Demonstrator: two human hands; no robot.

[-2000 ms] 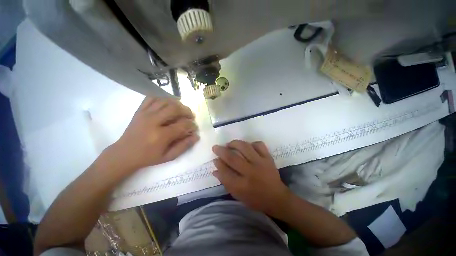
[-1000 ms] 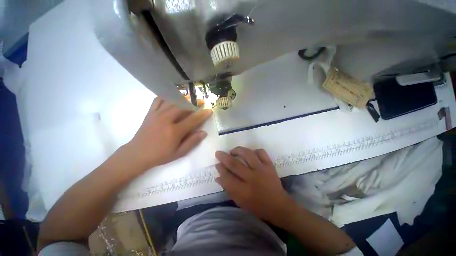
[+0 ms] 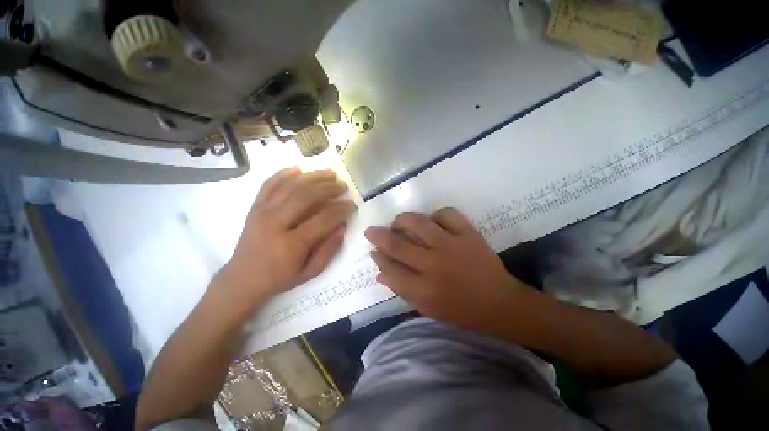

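The white fabric panel [image 3: 152, 244] lies on the white table under and left of the machine's needle area. My left hand [image 3: 299, 227] lies palm down on it, fingertips just in front of the lit presser foot area. My right hand [image 3: 434, 261] rests near the table's front edge, fingers bent, fingertips on the white surface right of my left hand. Whether it pinches any fabric cannot be told. The grey-white sewing machine head [image 3: 211, 67] stands over the work. Glare and machine parts hide the needle.
A tan paper ticket [image 3: 603, 29] and a black phone-like rectangle [image 3: 725, 34] lie at the upper right. A printed ruler [image 3: 590, 181] runs along the front edge. White crumpled pieces [image 3: 666, 227] hang below the table at right. A brown cardboard box [image 3: 278, 387] is below at left.
The view has turned and moved closer, so the machine head shows larger at upper left. My left fingers are drawn back from beside the foot. My right hand stays near the front edge.
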